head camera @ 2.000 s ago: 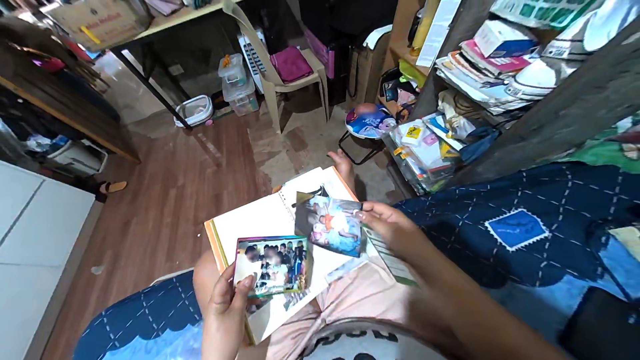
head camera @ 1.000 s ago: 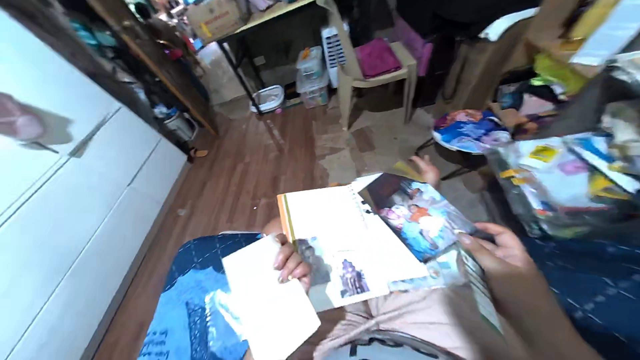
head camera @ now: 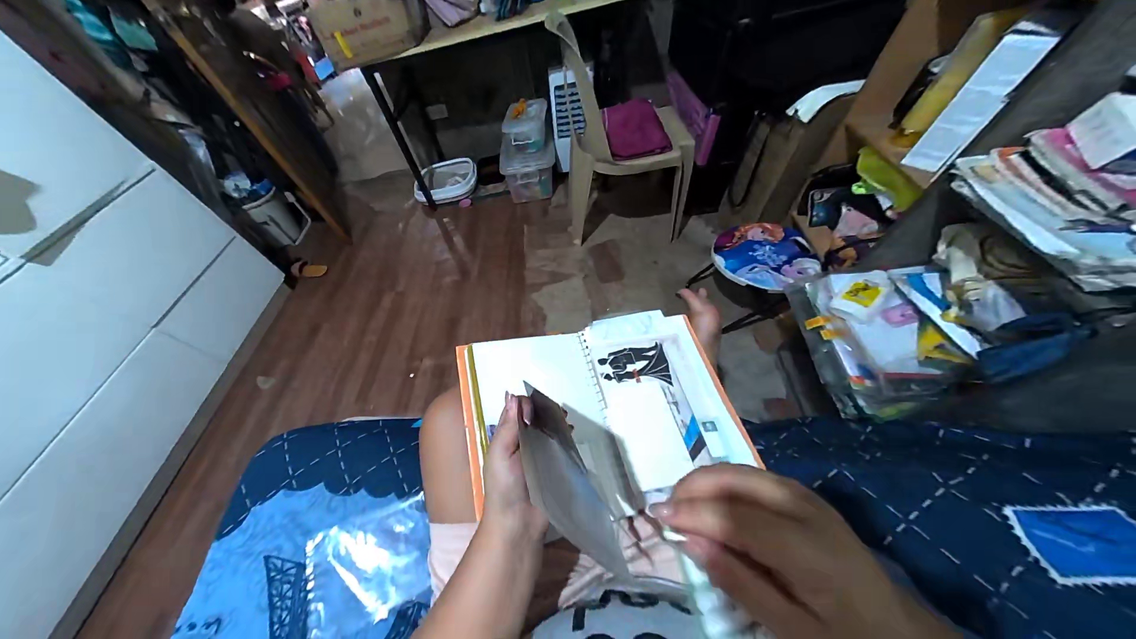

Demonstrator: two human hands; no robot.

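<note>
An open spiral-bound album (head camera: 532, 359) with orange edges lies across the person's lap, a black silhouette print of a couple on its right page. My left hand (head camera: 515, 470) grips a few photo prints (head camera: 568, 488), tilted steeply and seen nearly edge-on over the album. My right hand (head camera: 772, 532) is at the album's lower right, thumb and fingers pinched near the lower edge of the prints. Whether it holds a sheet there is blurred. A clear plastic sleeve (head camera: 368, 559) lies on the blue bedcover to the left.
White drawers (head camera: 133, 284) stand at the left. Ahead are a beige plastic chair (head camera: 590, 164) with a magenta cloth, a table (head camera: 497, 27) and a round stool (head camera: 765, 257) with a printed seat. Papers and plastic bags (head camera: 887, 337) crowd the right side.
The prints in my left hand have come back over the album from its lower left. The colour photo that my right hand held over the right page no longer covers the silhouette print.
</note>
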